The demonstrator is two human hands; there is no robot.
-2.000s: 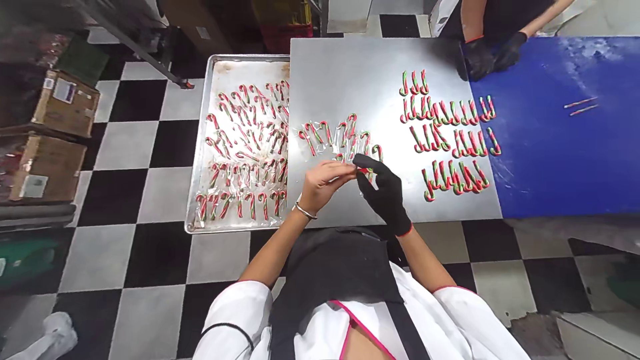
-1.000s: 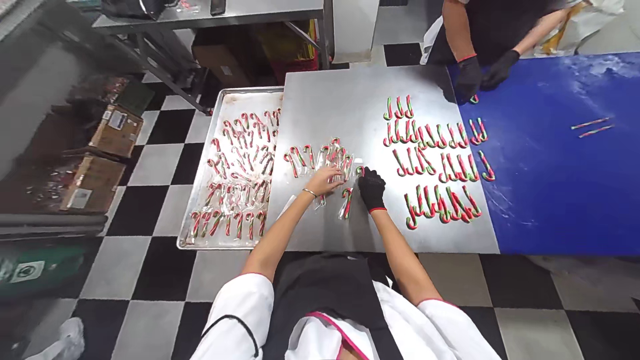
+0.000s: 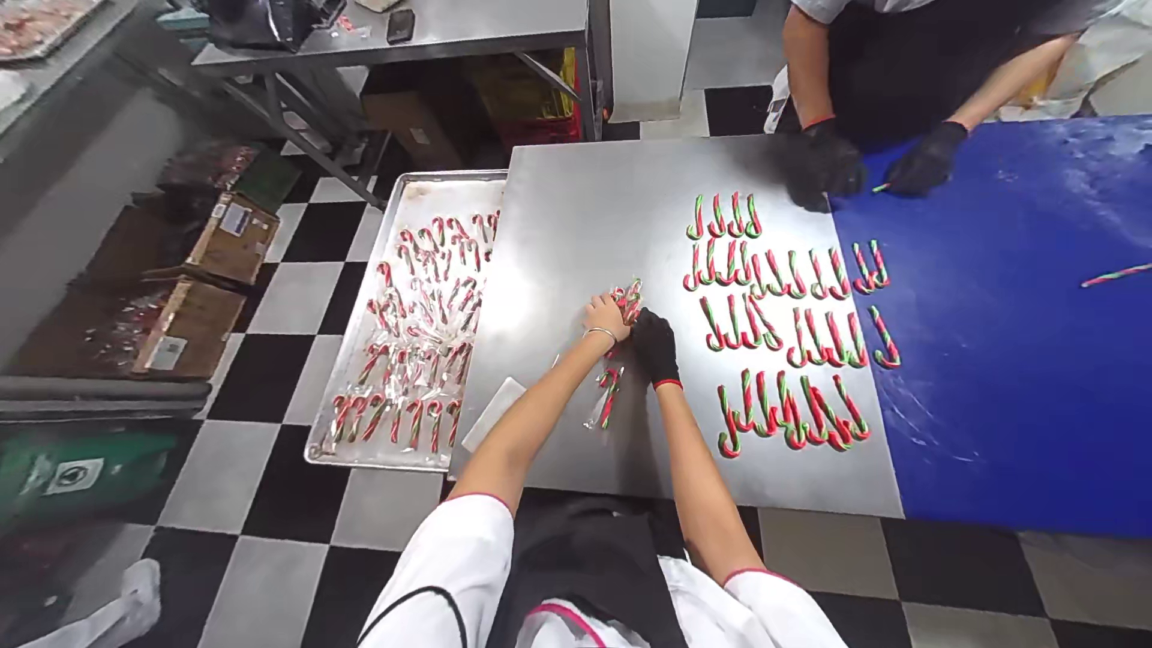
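Between them, my bare left hand [image 3: 606, 317] and my black-gloved right hand [image 3: 656, 346] gather a bunch of wrapped candy canes [image 3: 631, 295] on the steel table [image 3: 585, 207]. The fingers of both hands press against the bunch from its two sides. One wrapped candy cane [image 3: 610, 396] lies apart, just below my hands. Rows of unwrapped red and green candy canes [image 3: 742, 324] lie to the right, some reaching onto the blue mat [image 3: 1008, 360].
A metal tray [image 3: 354, 360] with many wrapped canes sits at the table's left edge. A white flat item [image 3: 493, 412] lies beside my left forearm. Across the table, a co-worker's black-gloved hands [image 3: 922, 160] hold a small candy piece [image 3: 881, 188]. Cardboard boxes [image 3: 229, 241] stand at far left.
The wrapped canes, spread out on the table before, are now bunched between my hands. The co-worker's hands have moved apart. One striped stick shows on the blue mat where two lay.
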